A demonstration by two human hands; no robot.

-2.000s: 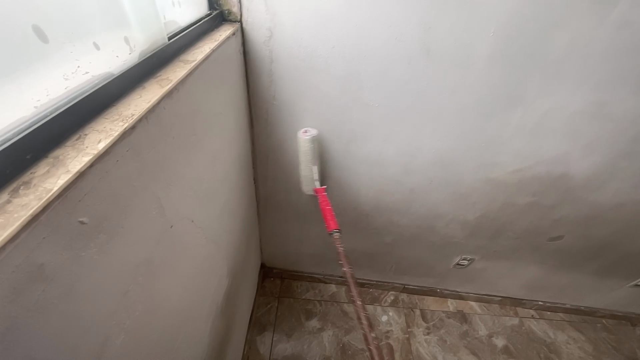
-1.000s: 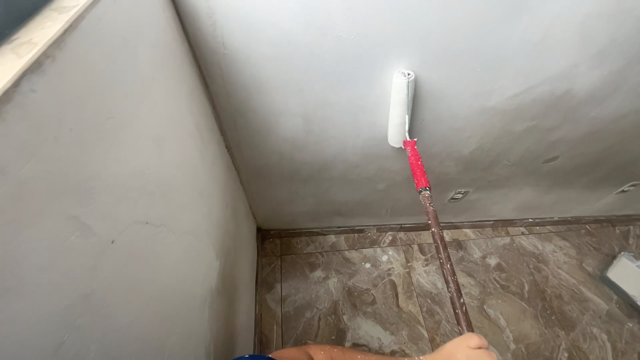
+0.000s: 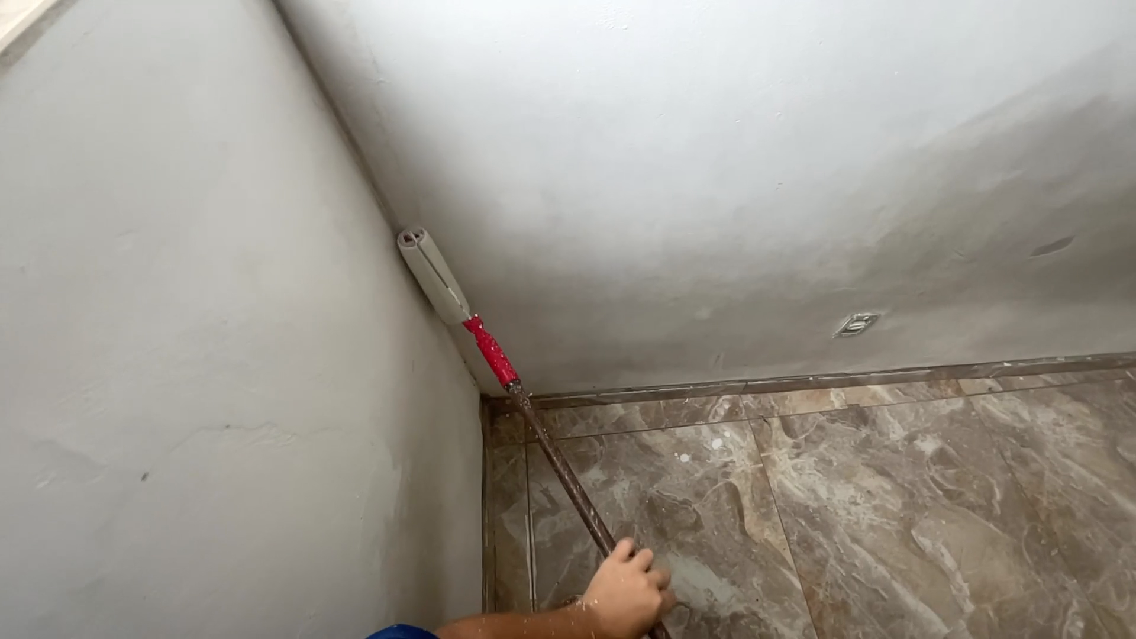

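A paint roller with a pale sleeve (image 3: 433,275) lies along the inside corner where the two walls meet. Below it come a red handle (image 3: 493,353) spattered with paint and a brown extension pole (image 3: 568,475), which slants down to the right. My left hand (image 3: 626,587) is closed around the lower part of this pole near the bottom edge, its forearm coming in from the lower left. The pole's lower end is cut off by the frame. My right hand is out of view.
The left wall (image 3: 222,355) and the facing wall (image 3: 674,177) have patchy pale paint. An electrical outlet box (image 3: 856,325) sits low in the facing wall. A baseboard (image 3: 772,383) edges the marbled tile floor (image 3: 887,506), which bears white spots.
The roller has moved left along the facing wall into the corner. My left hand, unseen two seconds ago, shows on the pole in the last two frames. The view has tilted down.
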